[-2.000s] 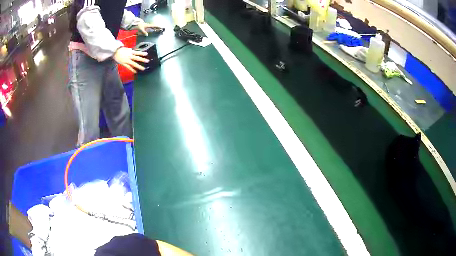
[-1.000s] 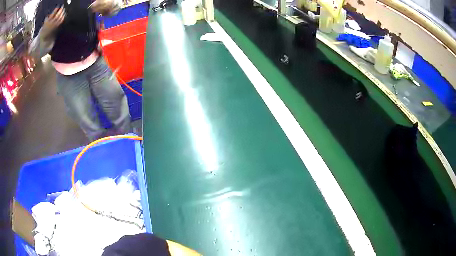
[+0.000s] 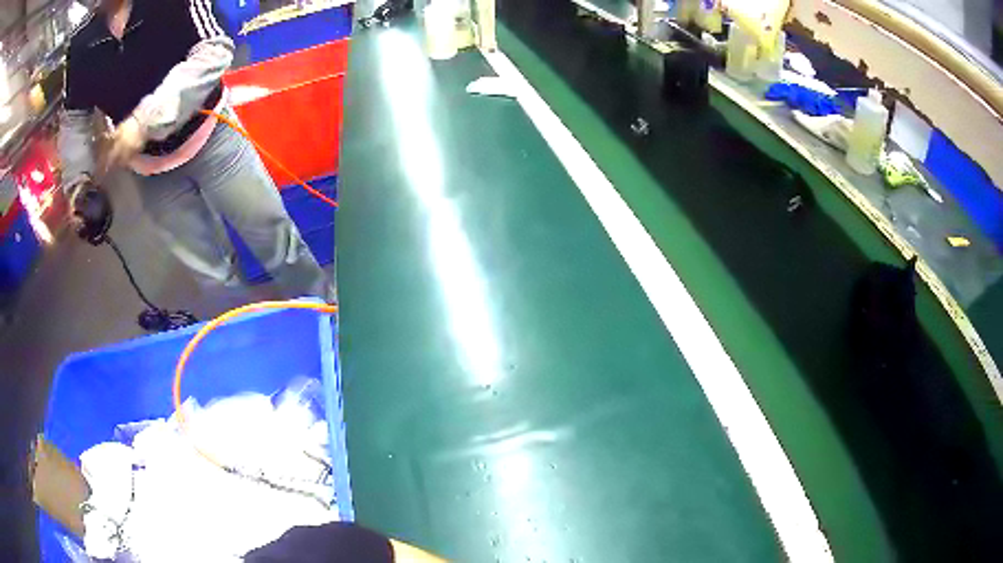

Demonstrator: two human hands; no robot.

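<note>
Neither of my hands shows. A dark sleeve (image 3: 321, 543) and a small strip of bare forearm are cut off by the bottom edge. Nearest in front of me is the glossy dark-green bench (image 3: 572, 319). To its left stands the blue bin (image 3: 121, 379), holding crumpled white material (image 3: 220, 484). A black unit (image 3: 885, 297) sits on the green belt (image 3: 671, 231) at the right, its details lost in dark shadow. Pale metal plug prongs (image 3: 794, 203) show farther up the belt.
A person (image 3: 165, 88) stands beyond the bin, with a black corded item (image 3: 92, 214) hanging at one hand. An orange hose (image 3: 183, 357) loops over the bin. A red bin (image 3: 288, 121) stands behind. A squeeze bottle (image 3: 867, 134) and blue cloth (image 3: 803, 99) lie along the right shelf.
The other person has moved back from the bench, and the black unit that was under their hands there is gone from it. A black corded item now hangs beside them. The view has shifted slightly left.
</note>
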